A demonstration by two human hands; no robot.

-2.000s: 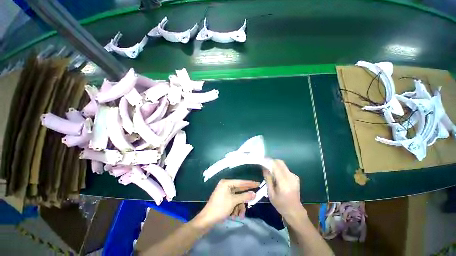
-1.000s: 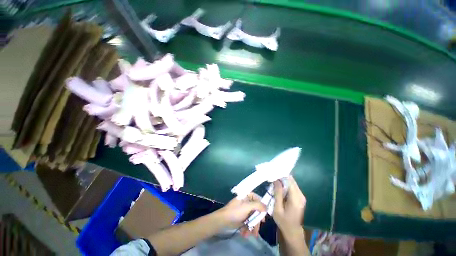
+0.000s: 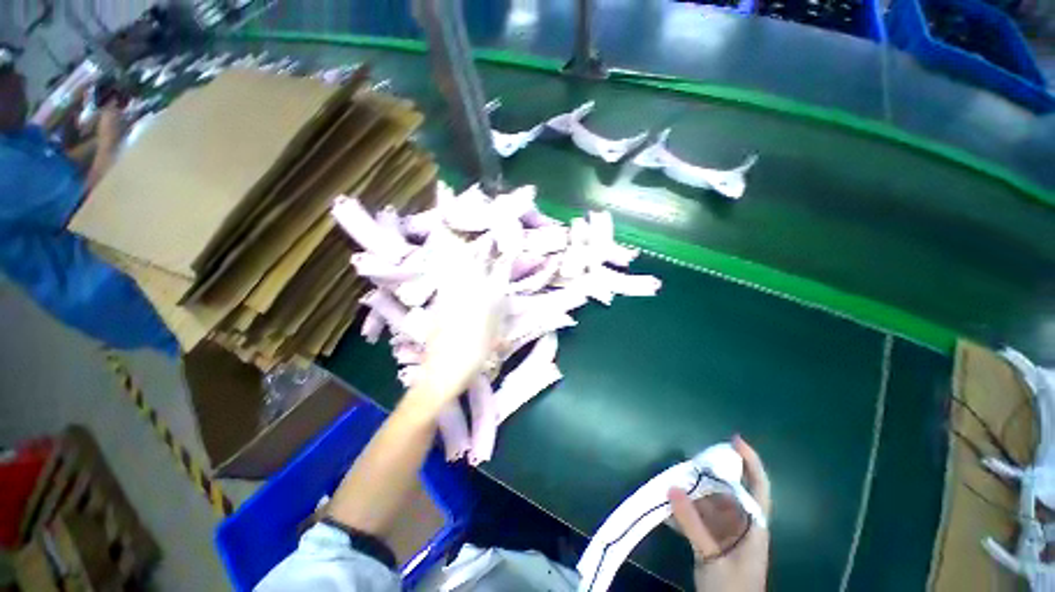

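My right hand holds a white headband shell by its upper end at the bench's front edge. A thin dark wire runs along the shell. My left hand reaches into the heap of pale pink headband covers at the left of the bench. The left hand is overexposed and its fingers blend with the covers, so I cannot tell whether it grips one.
Cardboard dividers lean left of the heap. A blue crate is below the bench. White eared parts lie on the conveyor. Wired white shells lie on cardboard at right. A person in blue is far left.
My left hand has left the shell and moved into the pink heap. My right hand still holds the shell, now turned with its wire showing. The view has swung left.
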